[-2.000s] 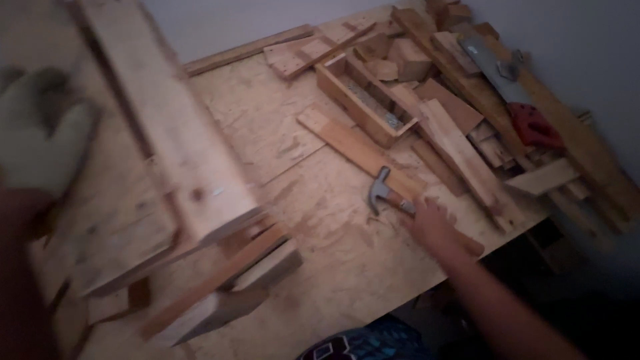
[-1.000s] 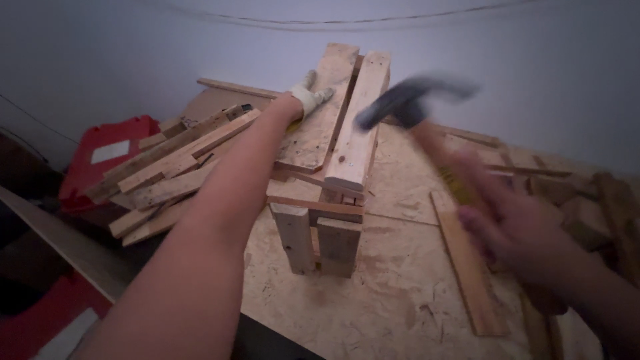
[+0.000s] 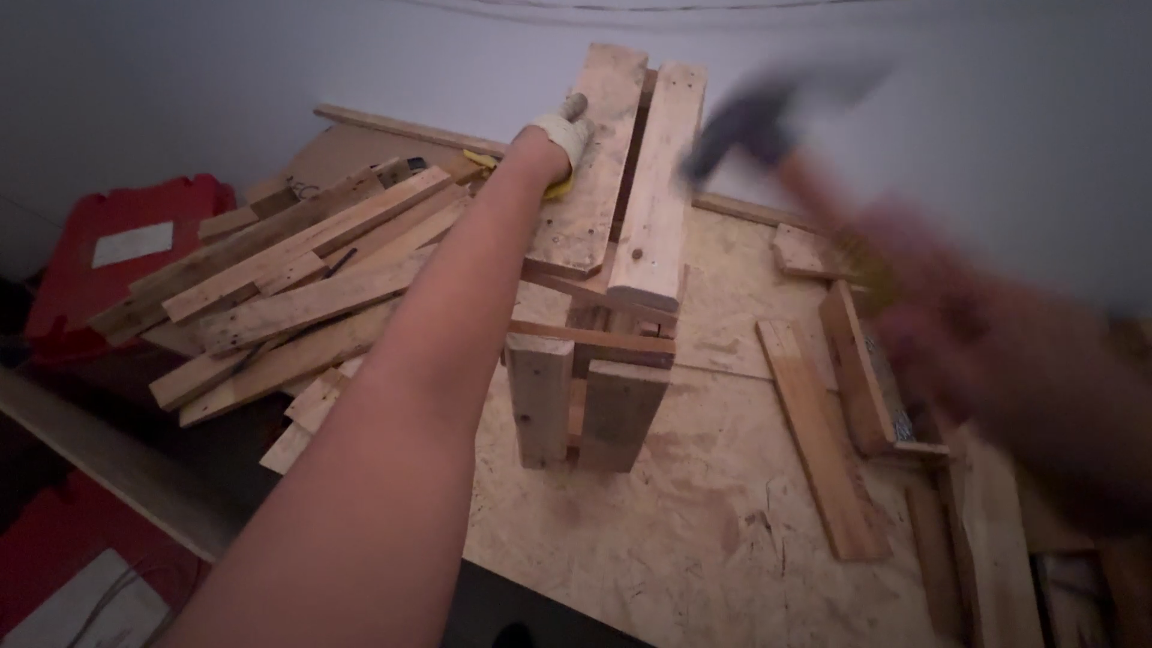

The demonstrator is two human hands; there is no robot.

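A small bench-like frame of pallet boards (image 3: 661, 202) stands on the chipboard worktop, with two long boards on top and short upright ones at its near end. My left hand (image 3: 565, 144), in a pale work glove, rests on the left top board (image 3: 605, 180); its fingers are partly hidden. Raised at the right, my right hand (image 3: 927, 279) grips the handle of a claw hammer (image 3: 751, 126). Hand and hammer are blurred, and the head hangs in the air right of the frame.
Loose wooden boards (image 3: 315, 243) are piled at the left beside a red plastic case (image 3: 135, 243). A single board (image 3: 814, 441) lies right of the frame, near an open wooden box (image 3: 859, 369) holding small metal pieces. More lumber (image 3: 994, 531) is at the lower right.
Two seconds ago the hammer lay on a board with my right hand at its handle; since then it has been lifted. My left hand has come onto the frame's top board. The view has swung left.
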